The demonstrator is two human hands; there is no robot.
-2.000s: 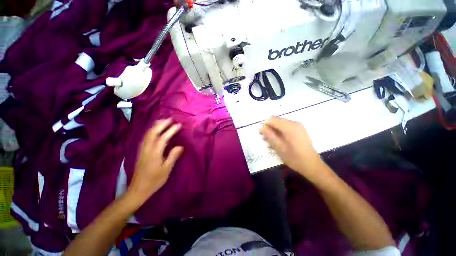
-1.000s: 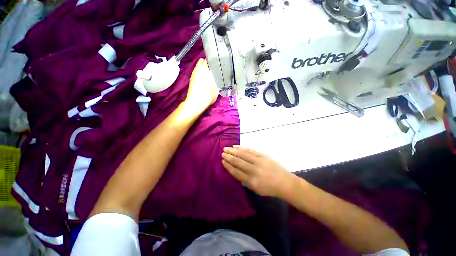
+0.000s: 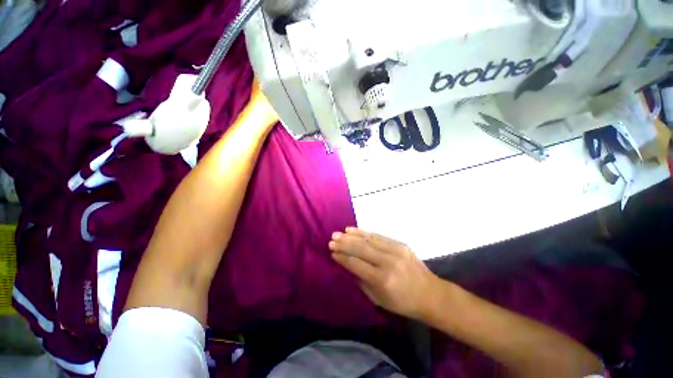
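Observation:
The maroon garment (image 3: pixel 295 244) lies heaped left of the white "brother" sewing machine (image 3: pixel 413 59), its plain right edge running up to the presser foot and needle area (image 3: pixel 330 146). My left hand (image 3: pixel 267 109) reaches over the cloth to the far side of the machine head; its fingers are hidden behind the head. My right hand (image 3: pixel 384 269) lies with its fingers close together on the garment's right edge, near the table front. Its thumb is hidden, so a grip cannot be made out.
The machine lamp (image 3: pixel 179 118) hangs over the cloth near my left forearm. Black-handled scissors (image 3: pixel 409 131) and silver snips (image 3: pixel 511 136) lie under the machine arm. Dark loops and scraps (image 3: pixel 612 151) lie at the right table end. A yellow crate (image 3: pixel 7 269) stands far left.
My left hand has moved from the cloth to behind the machine head. My right hand has moved from the white table onto the cloth edge. The cloth near the needle looks smoother.

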